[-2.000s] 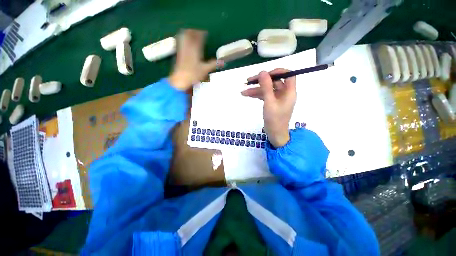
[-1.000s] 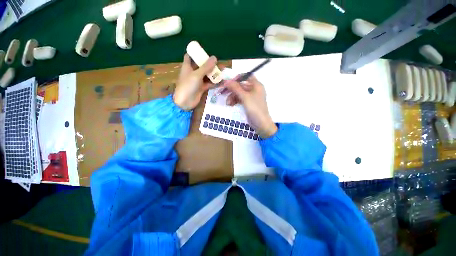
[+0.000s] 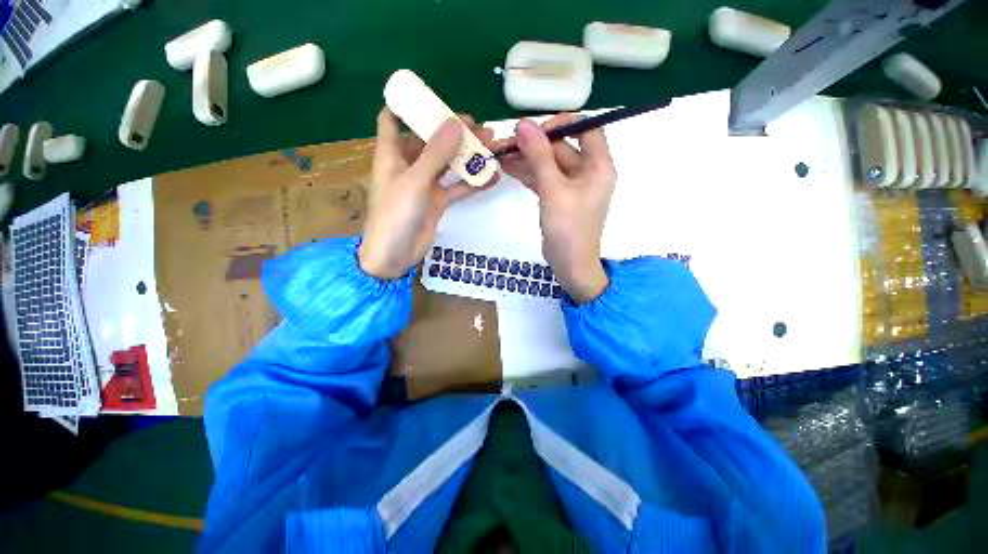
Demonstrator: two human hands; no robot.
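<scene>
My left hand (image 3: 406,200) holds a cream-white housing (image 3: 420,106), tilted with its lower end toward my right hand. A small dark label (image 3: 476,163) sits on that lower end. My right hand (image 3: 572,195) grips a slim black pen-like tool (image 3: 612,117). The tool's fine tip is at or very near the label; whether it touches is too small to tell. Below both hands lies the label sheet (image 3: 493,291) with two rows of small dark squares, partly hidden by my right hand and sleeve.
Several housings (image 3: 286,70) lie on the green belt (image 3: 358,33). A grey metal arm (image 3: 807,76) crosses at upper right. A clear tray with housings (image 3: 917,147) lies right. Cardboard (image 3: 260,216) and spare label sheets (image 3: 49,314) lie left, white board (image 3: 737,206) right of centre.
My left hand took a housing from the belt and brought it over the label sheet. My right hand brought the tool to its end, where a dark label now shows. Belt housings have shifted left.
</scene>
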